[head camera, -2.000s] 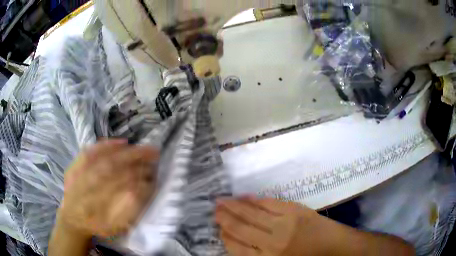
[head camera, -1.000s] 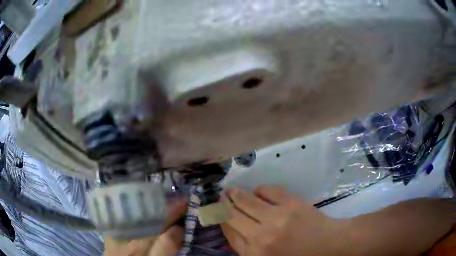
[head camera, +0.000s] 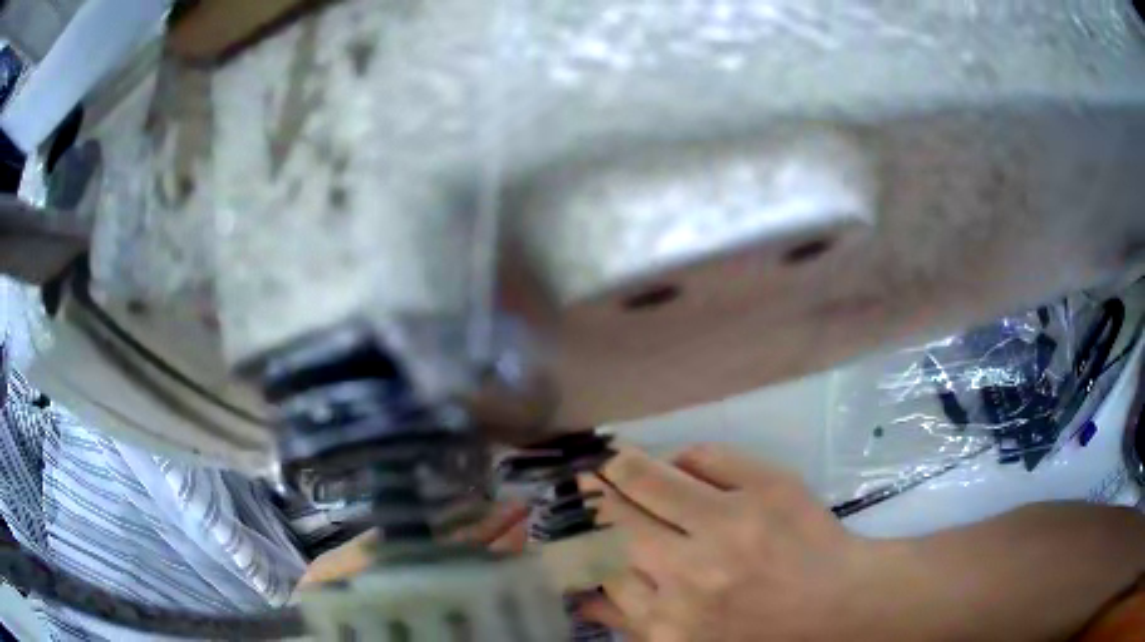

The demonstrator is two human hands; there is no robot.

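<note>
The off-white sewing machine head (head camera: 703,138) fills the upper view. Its ribbed tension dial (head camera: 440,608) is at the bottom centre. My right hand (head camera: 716,539) lies beside the presser and needle area, palm down, fingertips hidden behind machine parts. My left hand (head camera: 339,562) is mostly hidden behind the dial; only small parts of it show. The striped garment (head camera: 113,527) is bunched at the lower left. A little dark striped cloth shows between the hands. The needle and what the fingertips touch are hidden.
A clear plastic bag with dark and blue contents (head camera: 1005,376) lies right of the machine bed (head camera: 791,420). A grey cable (head camera: 151,608) crosses the lower left. The curved thread guard (head camera: 163,389) is at the left of the head.
The view has moved in close over the machine head, hiding much of the work. My hands went from the garment at the front to near the needle. The dial now hides more of my left hand.
</note>
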